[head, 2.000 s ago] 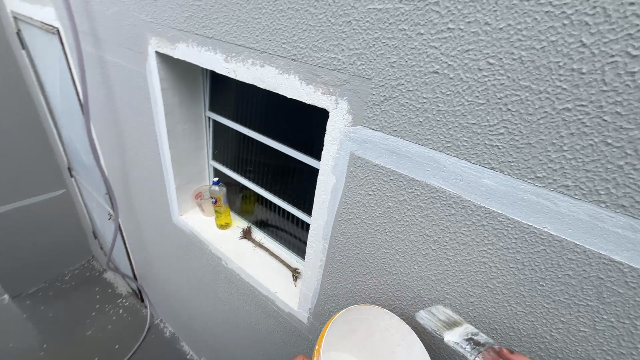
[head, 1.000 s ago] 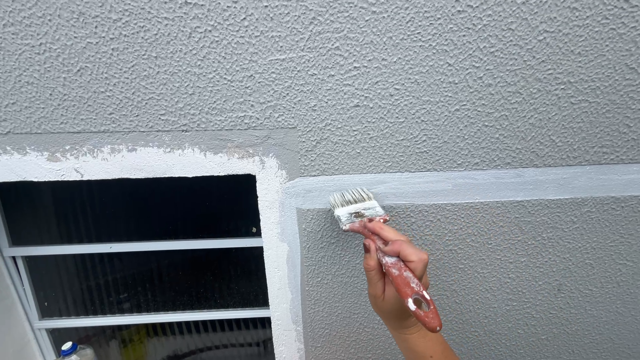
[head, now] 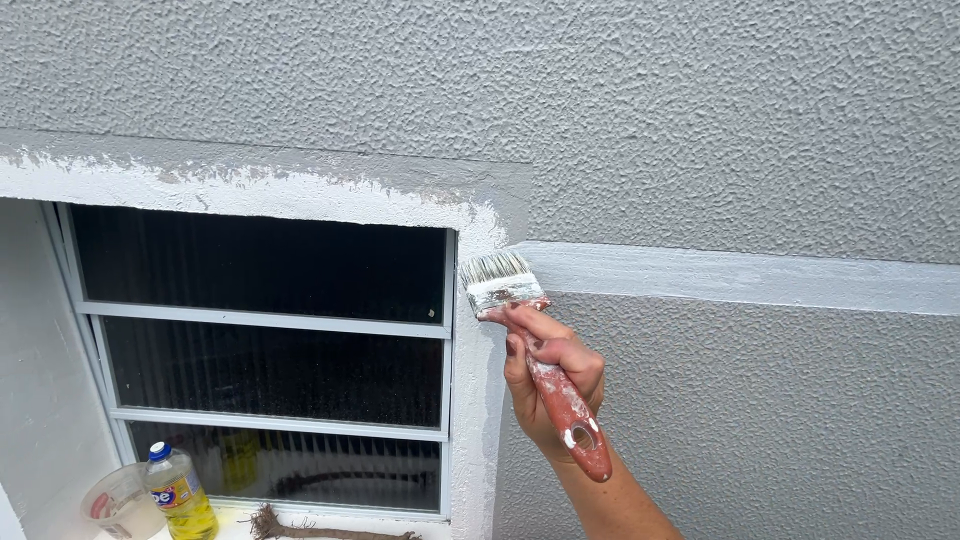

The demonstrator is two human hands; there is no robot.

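My right hand (head: 559, 375) grips the red, paint-spattered handle of a flat paintbrush (head: 504, 289), its bristles pointing up and coated with whitish paint. The bristles lie over the white window surround (head: 480, 390), by its upper right corner. Just right of the brush, a pale band (head: 750, 277) of smoother paint runs across the textured grey wall (head: 735, 135). Along the top of the surround the white paint has a ragged edge against smooth grey. My left hand is out of view.
A louvred window (head: 262, 322) with dark panes sits in the recess. On its sill stand a bottle of yellow liquid (head: 180, 495) with a blue cap and a translucent plastic tub (head: 124, 502). A dry rooted stick (head: 322, 532) lies beside them.
My right hand has carried the brush left from the pale band onto the window surround's corner. The white bucket seen two seconds ago is out of view. The view has shifted toward the window.
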